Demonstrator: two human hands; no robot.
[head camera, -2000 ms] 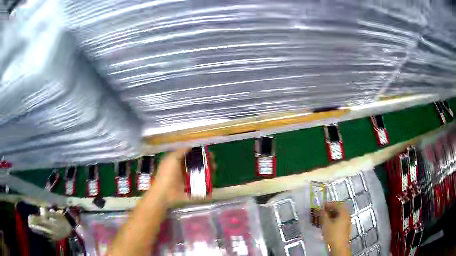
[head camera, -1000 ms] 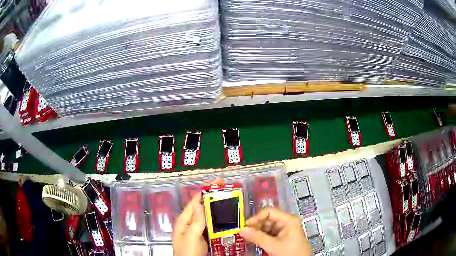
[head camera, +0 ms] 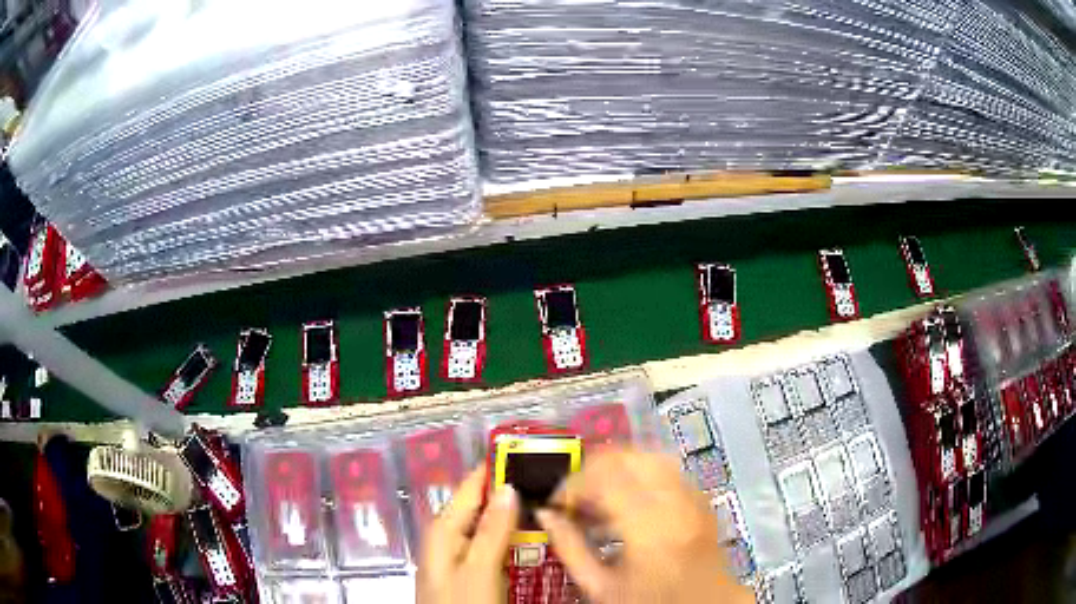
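A red keypad phone (head camera: 538, 571) is held upright low in the middle, screen up. A yellow frame (head camera: 539, 446) lies around its dark screen. My left hand (head camera: 463, 545) holds the phone by its left side. My right hand (head camera: 643, 525) is over the right side of the phone, blurred, fingertips at the screen's lower right edge and covering part of the frame. I cannot tell if those fingers pinch anything. A clear blister tray (head camera: 384, 435) with red phones, backs up, lies behind and left of my hands.
The green conveyor belt (head camera: 637, 295) carries several spaced phones. Stacked trays (head camera: 271, 142) stand above it. A milky sheet (head camera: 755, 472) with grey phone-shaped outlines lies right. Piled red phones (head camera: 953, 442) are at far right, others at left near a cream fan (head camera: 139, 474).
The phone with the yellow frame stays in my left hand. My right hand has moved left, over the screen's lower right part. The view has shifted slightly.
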